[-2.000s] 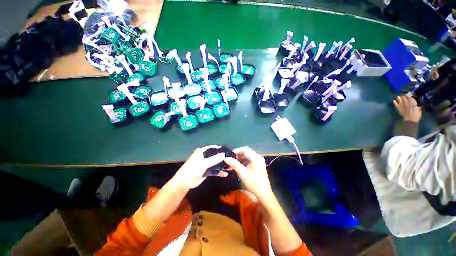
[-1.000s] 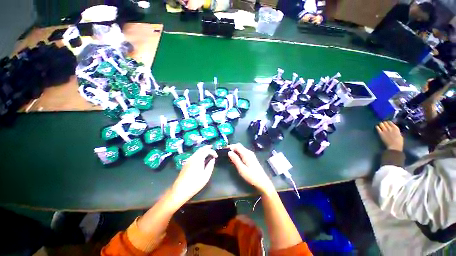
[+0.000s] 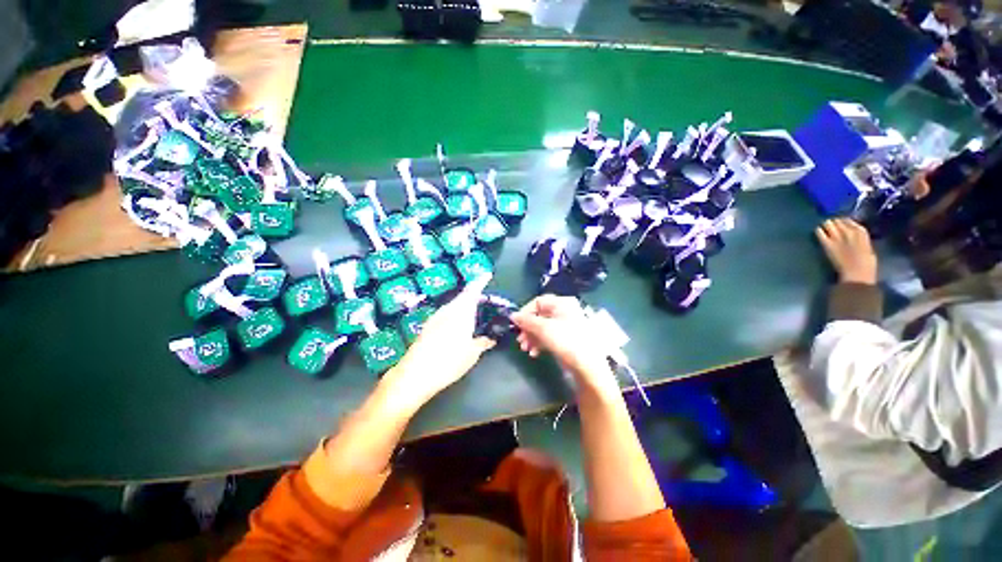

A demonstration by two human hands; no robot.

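My left hand (image 3: 451,338) holds a small dark piece (image 3: 498,318) over the bench, in front of the green-faced units. My right hand (image 3: 558,329) is at the piece's right side, with its fingertips pinched against it. Whether it is a cover or a housing I cannot tell, as the fingers hide part of it. Open housings with green boards (image 3: 383,349) and pale tails stand grouped to the left and beyond my hands. Closed black units (image 3: 683,288) with white tails cluster to the right. A white block (image 3: 608,327) lies partly behind my right hand.
Loose circuit boards (image 3: 225,184) in clear plastic lie at the left beside a dark heap (image 3: 49,176) on a tan board (image 3: 284,82). A pale tray (image 3: 772,159) and a blue box (image 3: 832,157) stand at the right. A neighbour's hand (image 3: 849,250) rests on the bench edge.
The view has shifted. My hands first went from near my body to over the bench edge. Now my left hand shows the dark piece more openly, with my right fingers at its side.
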